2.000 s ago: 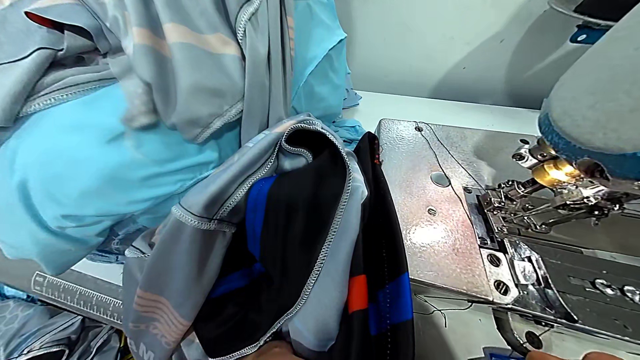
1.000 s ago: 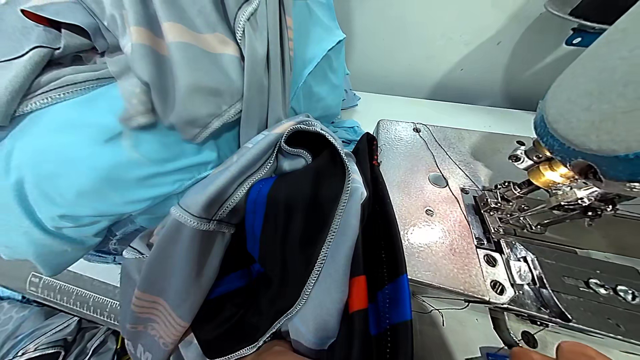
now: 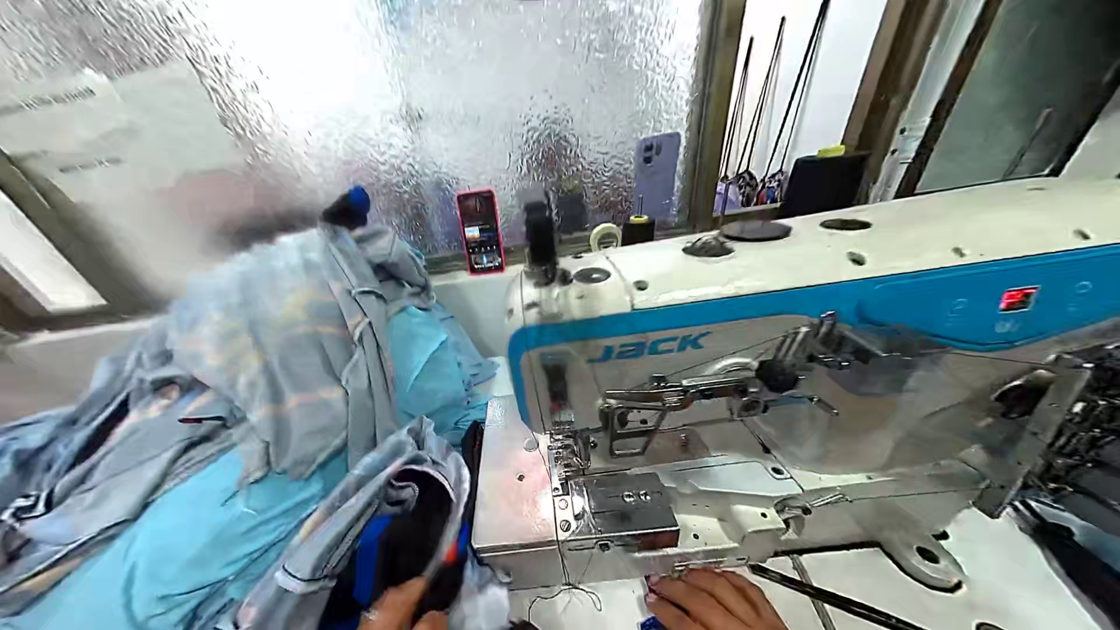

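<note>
At the bottom edge, my left hand (image 3: 402, 605) holds the black, blue and grey garment (image 3: 385, 534), its fingers at the dark cloth; part of the hand is out of view. My right hand (image 3: 713, 602) rests at the front edge of the Jack sewing machine (image 3: 691, 350), fingers curled, with a scrap of blue just at its fingertips; whether it grips this I cannot tell. The garment lies left of the machine's metal bed (image 3: 512, 490). The needle and presser foot area (image 3: 569, 455) stands between and above my hands. Loose thread (image 3: 569, 595) hangs below the bed.
A big pile of grey garments (image 3: 289, 341) and light blue cloth (image 3: 210, 525) fills the left. Behind stand a phone in a red case (image 3: 480, 231), a tape roll (image 3: 605, 236) and a second phone (image 3: 656, 175) against the frosted window. A dark rod (image 3: 831, 595) lies at lower right.
The view has swung up and back, now showing the window and whole machine head. More of my right hand shows at the machine's front edge.
</note>
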